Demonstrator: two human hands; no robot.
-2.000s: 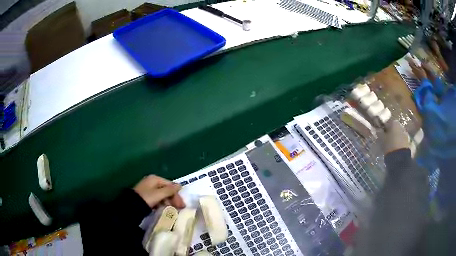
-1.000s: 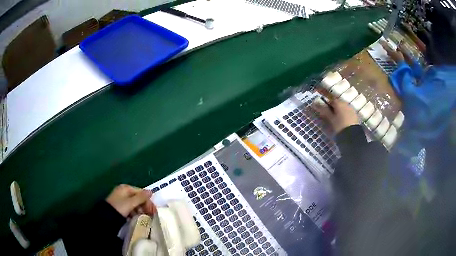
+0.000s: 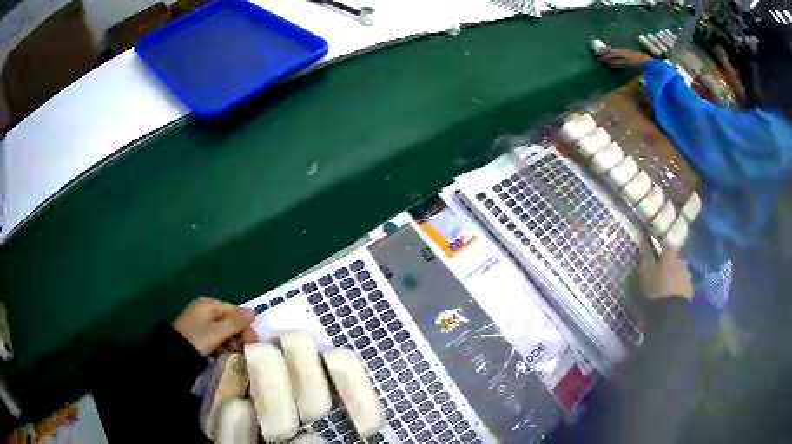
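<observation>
My left hand [image 3: 213, 324] is at lower left, fingers bent together at the upper left edge of a label sheet [image 3: 356, 290] with rows of black labels; whether it grips anything is unclear. Several cream housings [image 3: 271, 390] lie below my fingertips on the sheet, side by side. My right hand [image 3: 667, 276] is at the right, blurred, by the lower end of a row of cream housings [image 3: 622, 171] on a brown board. A short dark tool tip, apparently tweezers [image 3: 656, 246], shows at its fingers.
A stack of label sheets [image 3: 556, 217] under clear film lies between my hands, beside a grey surface [image 3: 434, 303] and an orange printed patch [image 3: 450, 238]. The green belt [image 3: 287, 199] runs behind, with a blue tray [image 3: 230, 56] beyond. A person's blue sleeve [image 3: 695, 113] reaches over the belt.
My right hand has moved from over the sheet stack down and right to the lower end of the housing row. The other person's hand has moved out to a housing on the belt.
</observation>
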